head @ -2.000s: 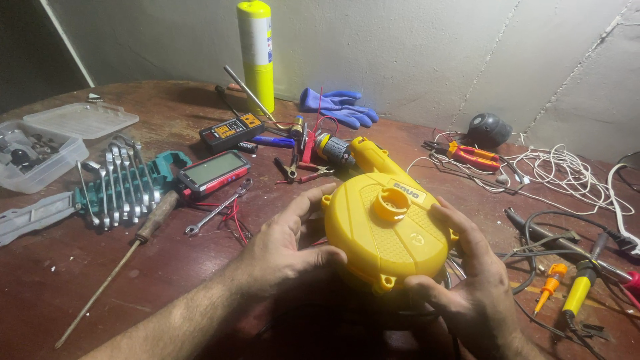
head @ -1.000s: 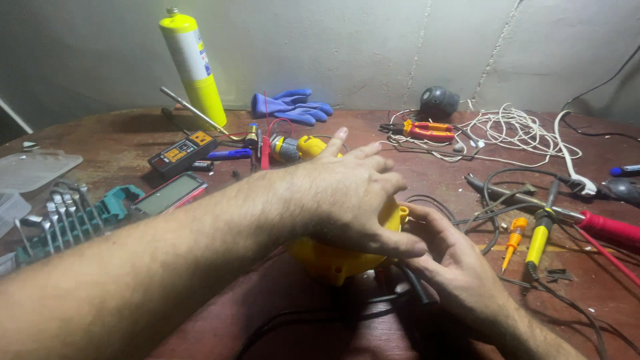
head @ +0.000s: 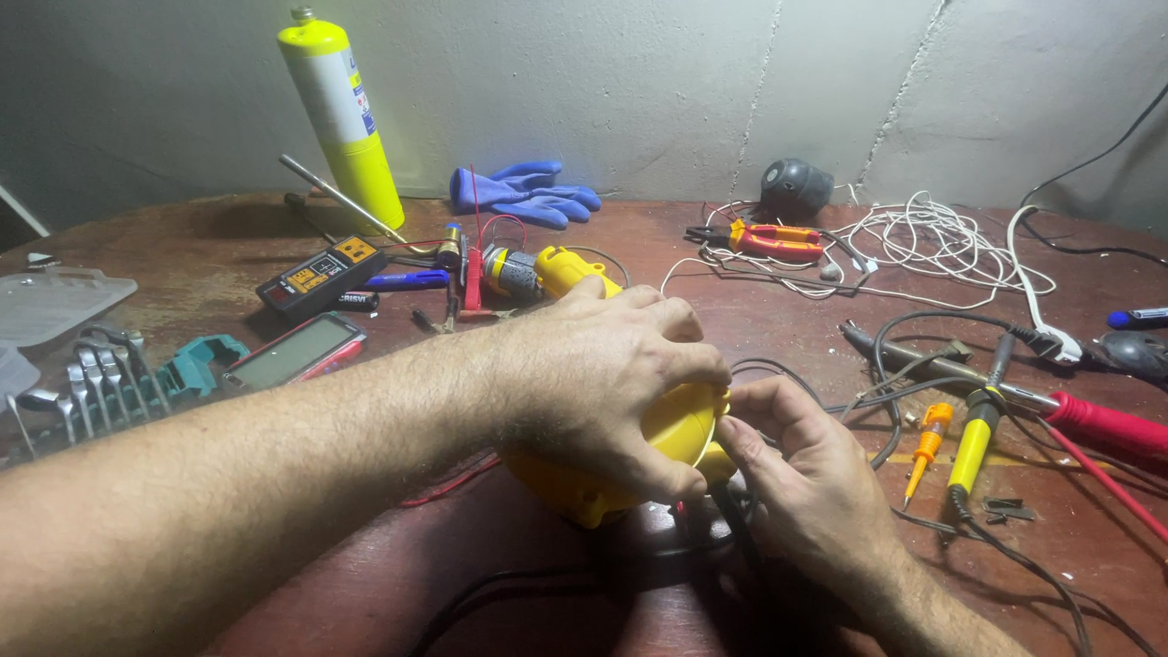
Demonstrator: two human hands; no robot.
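A round yellow plastic housing [head: 570, 484] with screw lugs stands tilted near the middle of the table, partly hidden by my left arm. My left hand [head: 607, 374] lies spread over its top and grips it, thumb on the near side. With thumb and forefinger, my right hand [head: 803, 465] pinches the right edge of the housing. Beneath that edge runs a black cable [head: 730, 520]. The housing's yellow spout [head: 575, 269] points away, beside a yellow and grey cylindrical tool part [head: 513, 272].
Combination wrenches [head: 109, 379], a multimeter [head: 297, 351] and a black tester [head: 321, 278] are at left. Behind are a yellow gas cylinder [head: 342, 128] and blue gloves [head: 525, 193]. At right lie red pliers [head: 776, 243], white cable [head: 940, 242], an orange screwdriver [head: 929, 443] and soldering irons [head: 976, 443].
The housing has gone from lying face up between both hands to standing tilted. My left hand has moved across onto its top, and my right hand is at its right edge. The view has shifted.
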